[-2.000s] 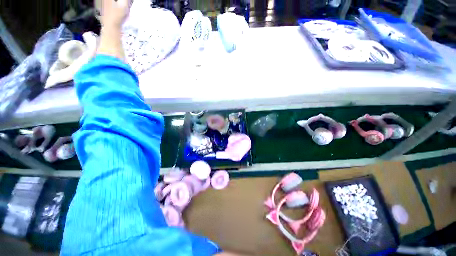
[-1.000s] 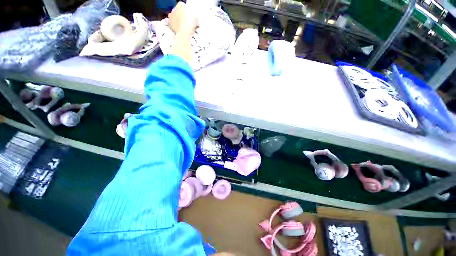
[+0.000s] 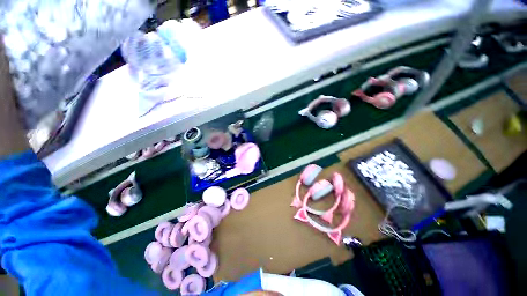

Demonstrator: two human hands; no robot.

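Observation:
A clear, bulging plastic bag of white parts hangs large and close at the upper left, above the shelf. My left wrist runs up beside it at the left edge. The hand's fingers are cut off or hidden, but the bag is raised with it. My right hand is not identifiable; a sliver of skin at the bottom edge is too cut off to tell. Pink ear cushions lie heaped below, left of centre. Pink cat-ear headphones lie on the brown cardboard.
White shelf with a clear wrapped item and a tray of white parts. Below it are a blue-lined box and more headphones. At right are a black parts tray, keyboard and purple-lit screen. A post stands upper right.
The bag has come off the shelf and much closer, at the upper left. My left arm has moved to the left edge. The view has turned, showing the keyboard and screen.

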